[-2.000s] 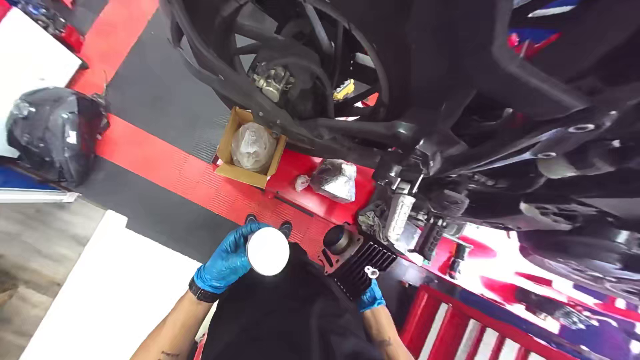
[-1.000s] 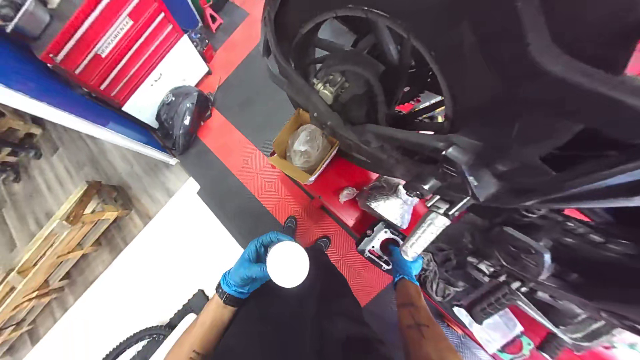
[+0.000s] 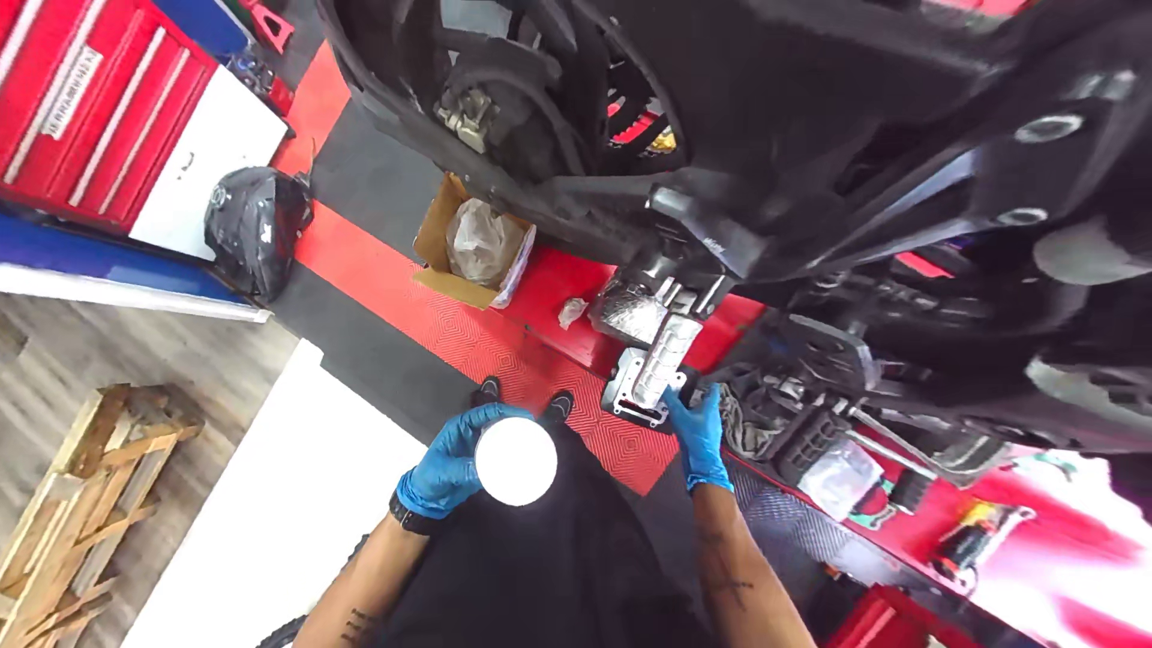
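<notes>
My left hand (image 3: 453, 461), in a blue glove, is closed around a round white-topped object (image 3: 516, 461), perhaps a cup or container, held in front of my body. In a matching glove, my right hand (image 3: 697, 430) touches the edge of a metal engine part (image 3: 641, 389) with a flat gasket-like face, beside the red platform. A ribbed metal foot peg (image 3: 667, 360) hangs from the motorcycle over that part and hides some of it. My right fingertips are partly hidden, so their grip on the part cannot be told.
The black motorcycle (image 3: 810, 135) fills the upper right. An open cardboard box (image 3: 436, 256) with a plastic-wrapped item and a small plastic bag (image 3: 571, 312) lie on the red platform (image 3: 576, 346). A black bag (image 3: 256, 229), red tool chest (image 3: 108, 99) and wooden pallet (image 3: 99, 504) are at left.
The finned engine part by my right hand two seconds ago has left that place; my right hand is now at the flat-faced part by the peg. My left hand still holds the white-topped object. The view has swung.
</notes>
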